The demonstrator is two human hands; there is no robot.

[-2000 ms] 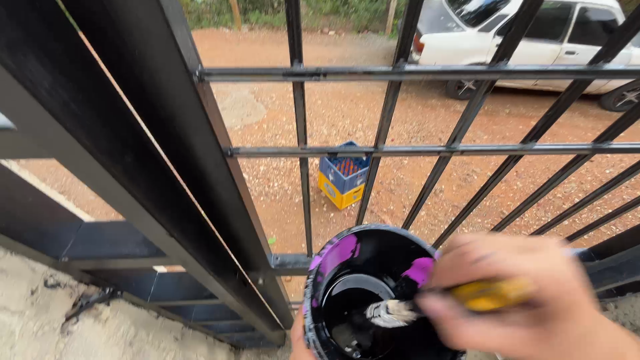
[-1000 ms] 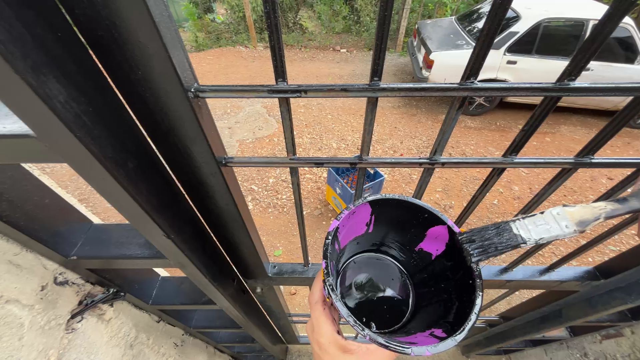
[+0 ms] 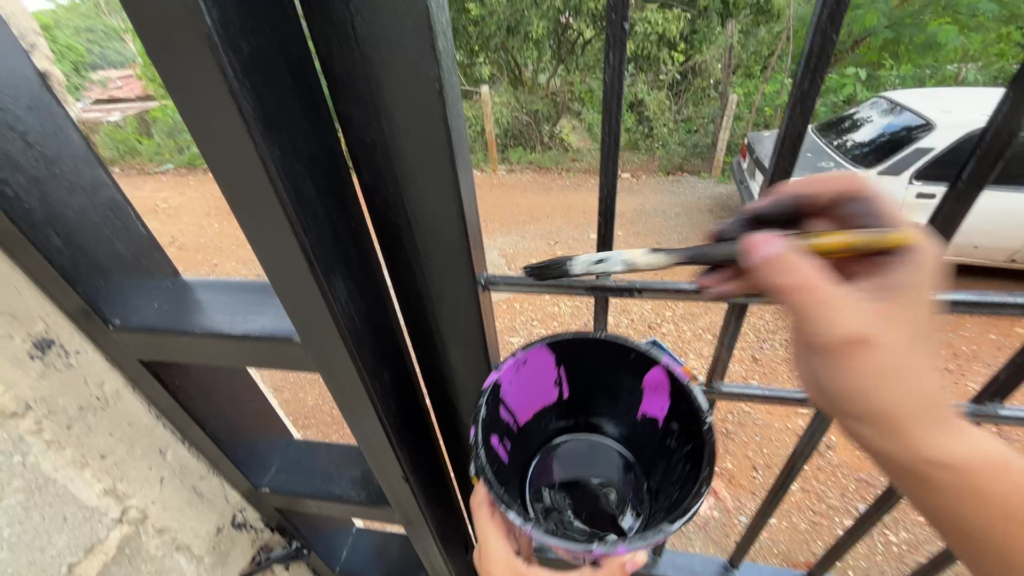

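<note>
My right hand (image 3: 848,296) grips a paintbrush (image 3: 632,260) by its yellow and black handle. The brush lies nearly level, its dark bristles pointing left, just over or against the upper horizontal bar (image 3: 664,290) of a black metal railing; whether they touch is unclear. Below it, my left hand (image 3: 512,536) holds a plastic paint bucket (image 3: 592,448) from underneath and the side. Black paint coats the bucket's inside, with purple patches on the wall and a shallow dark pool at the bottom. The hands are apart.
Wide black metal posts (image 3: 408,160) stand left of the bucket. A rough concrete surface (image 3: 104,456) with black paint spots is at lower left. Beyond the railing are a dirt road (image 3: 544,216), a parked white car (image 3: 952,176), wooden posts and bushes.
The brush was in the bucket two seconds ago and right of its rim one second ago; now it is at the upper bar. The view has tilted up, showing more bushes.
</note>
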